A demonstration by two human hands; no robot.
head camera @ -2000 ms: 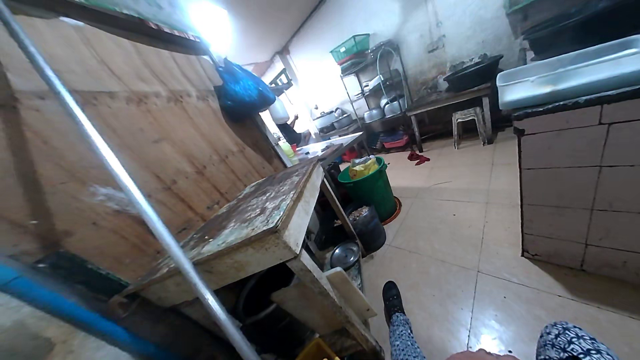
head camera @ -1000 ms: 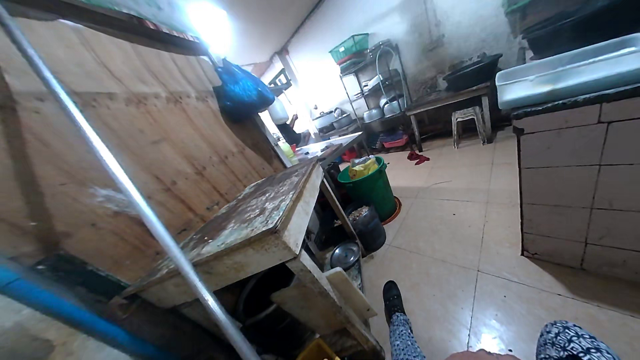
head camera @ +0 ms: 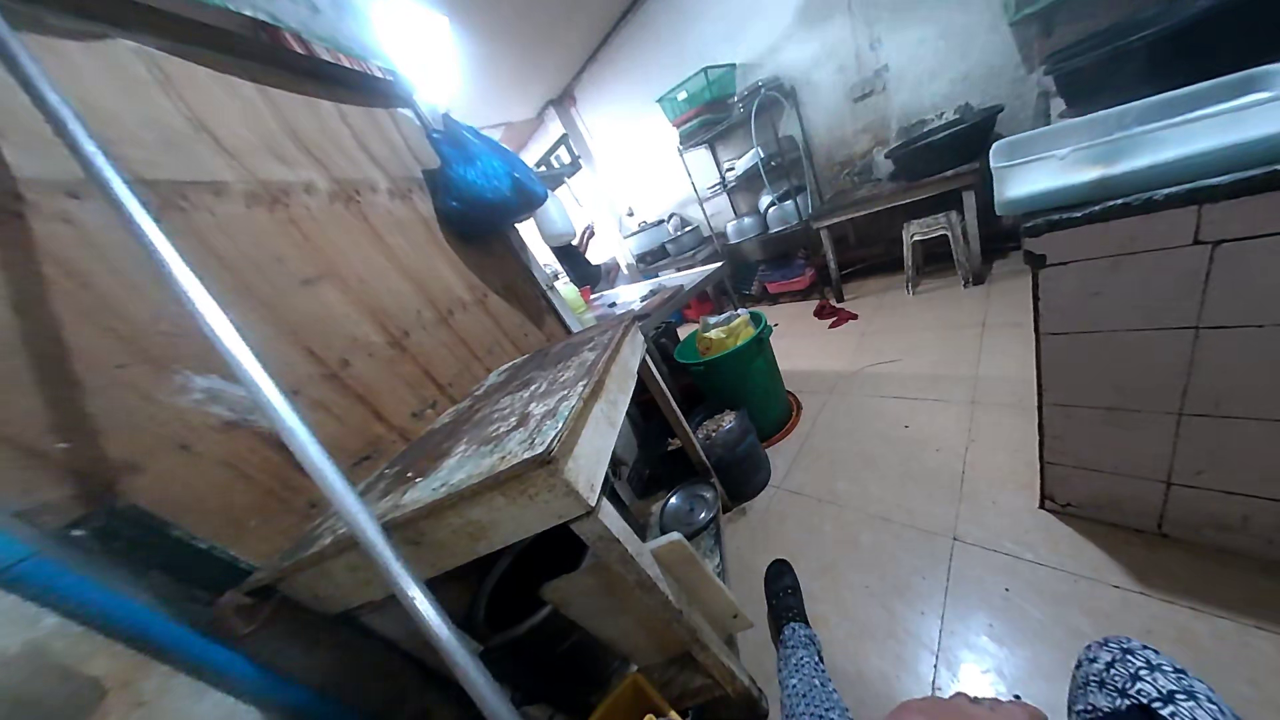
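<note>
At the bottom edge, between my patterned trouser legs, a sliver of bare skin [head camera: 965, 708] shows. It may be part of a hand, but which one I cannot tell, and no fingers can be made out clearly. Whatever my hands hold or touch is hidden below the frame. To the left of the skin, one leg in patterned cloth [head camera: 808, 675] ends in a dark shoe [head camera: 785, 600] on the tiled floor. The other knee [head camera: 1140, 680] rises at the lower right.
A worn wooden table [head camera: 500, 430] and a slanting metal pole [head camera: 250, 370] stand at left. Beyond are a green bucket [head camera: 745, 385], a dark pot [head camera: 740, 470] and a plastic stool [head camera: 935, 240]. A tiled counter [head camera: 1120, 370] bears a metal tray [head camera: 1140, 140]. A person's arm [head camera: 580, 262] shows far back.
</note>
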